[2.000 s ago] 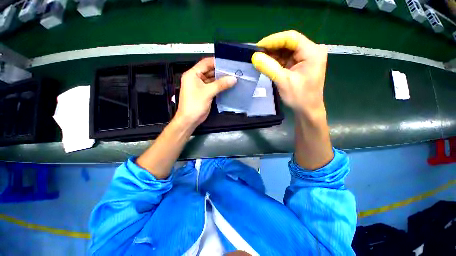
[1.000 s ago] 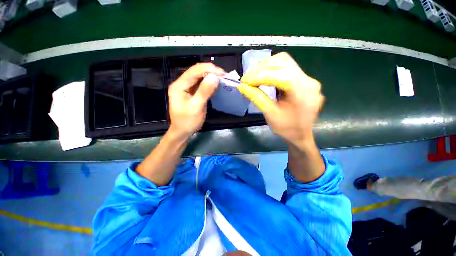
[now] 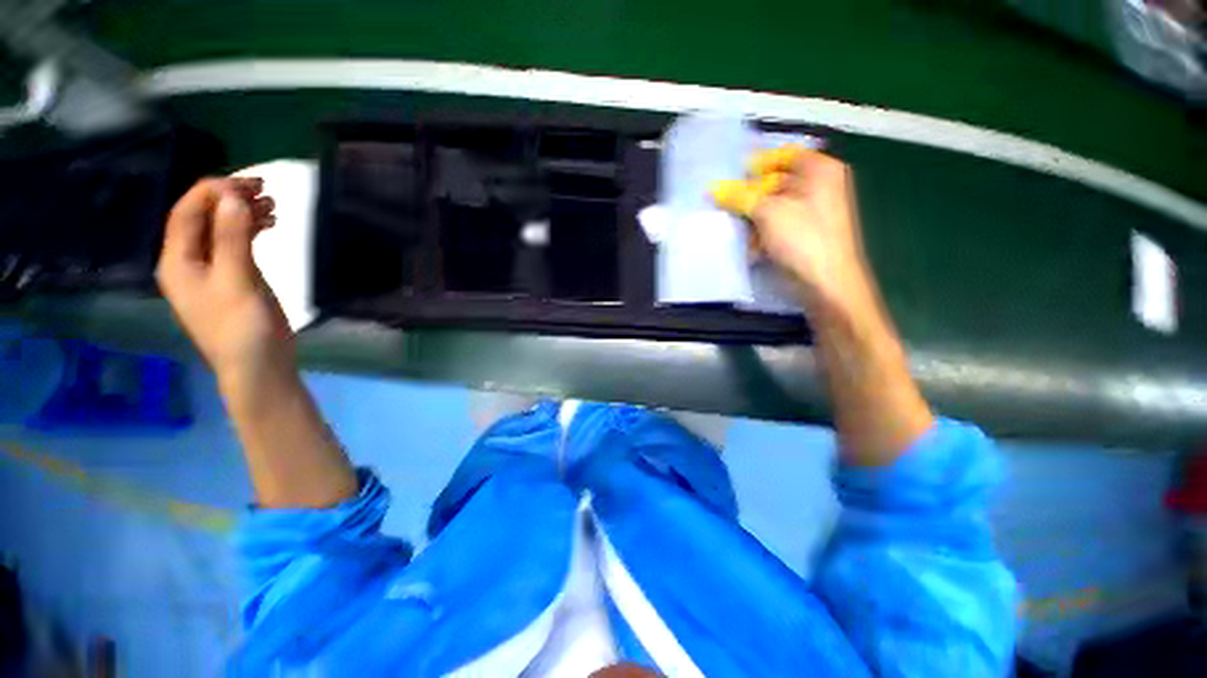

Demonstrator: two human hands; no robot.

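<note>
The long black tray [image 3: 463, 315] lies on the green bench, its left slots holding dark glossy phones [image 3: 482, 239]. White sleeves [image 3: 702, 252] cover its right slots. My right hand [image 3: 805, 219], with yellow finger cots, is bent over the right edge of the sleeves, fingertips touching or just above them; blur hides whether it grips one. My left hand [image 3: 223, 272] is bare, with curled fingers and nothing visible in it, above the left edge of the white sleeve stack [image 3: 294, 239], left of the tray.
Another black tray [image 3: 80, 219] lies at the far left. A small white slip [image 3: 1154, 282] lies on the bench at the right. A pale rail [image 3: 582, 85] runs behind the trays, beside the green belt. A blue stool [image 3: 113, 384] stands below the bench at left.
My hands have moved apart: the left went left to the sleeve stack, the right stays at the tray's right end. The sleeve they held together now appears to lie on the tray. The view has shifted.
</note>
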